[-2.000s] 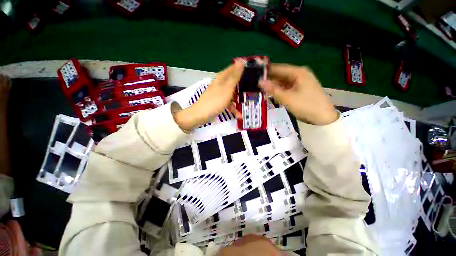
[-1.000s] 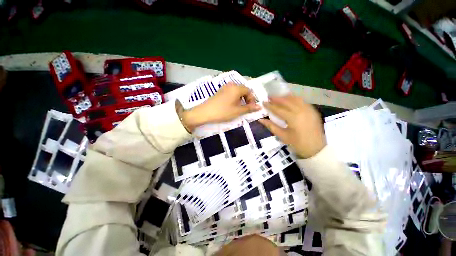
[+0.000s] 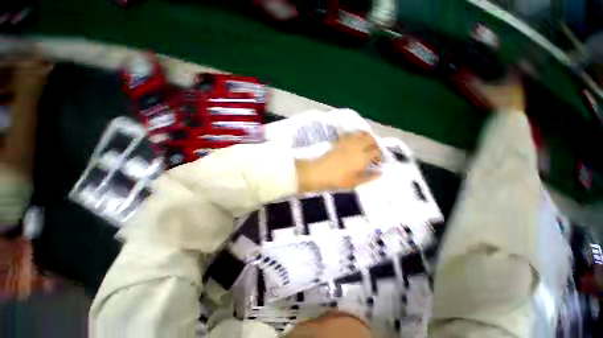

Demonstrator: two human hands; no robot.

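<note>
The frame is blurred by motion. My left hand (image 3: pixel 340 162) is over the top of the fanned stack of sticker sheets (image 3: pixel 390 204), fingers curled; whether it pinches something is hidden. The stack shows rows of black squares. My right hand (image 3: pixel 506 94) is stretched out over the green belt at the upper right, at a dark and red phone unit (image 3: pixel 471 87); the blur hides whether its fingers grip it.
Waiting units (image 3: pixel 231 109) lie overlapping at left, near the pale edge rail (image 3: pixel 297 104). A partly used sheet (image 3: pixel 116 173) lies left of them. More red units lie on the green belt (image 3: pixel 218 46). Spent sheets (image 3: pixel 550 264) lie at right, partly behind my right sleeve.
My right hand has left my left hand and reached out to the belt at upper right. The white sheet lifted between the hands is no longer seen raised. The view has swung right.
</note>
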